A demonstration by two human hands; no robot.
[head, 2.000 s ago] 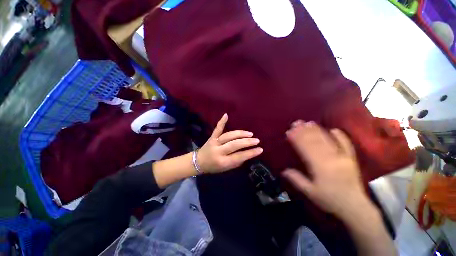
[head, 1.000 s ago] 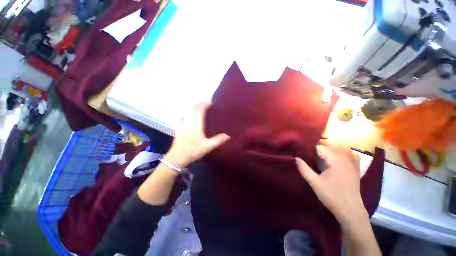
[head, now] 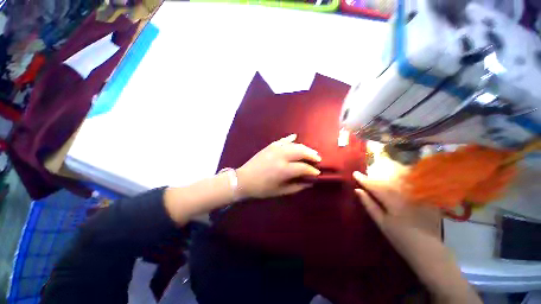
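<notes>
A maroon garment panel (head: 285, 119) lies on the white sewing table, its notched edge pointing away from me, and hangs down over my lap. Its right part is lit bright red under the lamp of the sewing machine (head: 409, 89), near the needle area. My left hand (head: 282, 169) lies on the panel, fingers pointing right beside a horizontal fold. My right hand (head: 388, 193) is on the panel's right edge, just below the machine head, fingertips at the same fold and partly behind the orange tassel. Whether the fingers pinch the cloth is blurred.
An orange tassel (head: 462, 178) hangs at the machine's front. A phone (head: 522, 238) lies at the right. More maroon cloth (head: 50, 124) with a pale piece hangs past the table's blue-taped left end. A blue crate (head: 50, 237) stands below. A green basket (head: 267, 5) is at the back.
The view has shifted, and the machine appears closer. My left hand has moved right, from the panel's left edge onto the cloth beside the fold. My right hand has moved nearer the needle area.
</notes>
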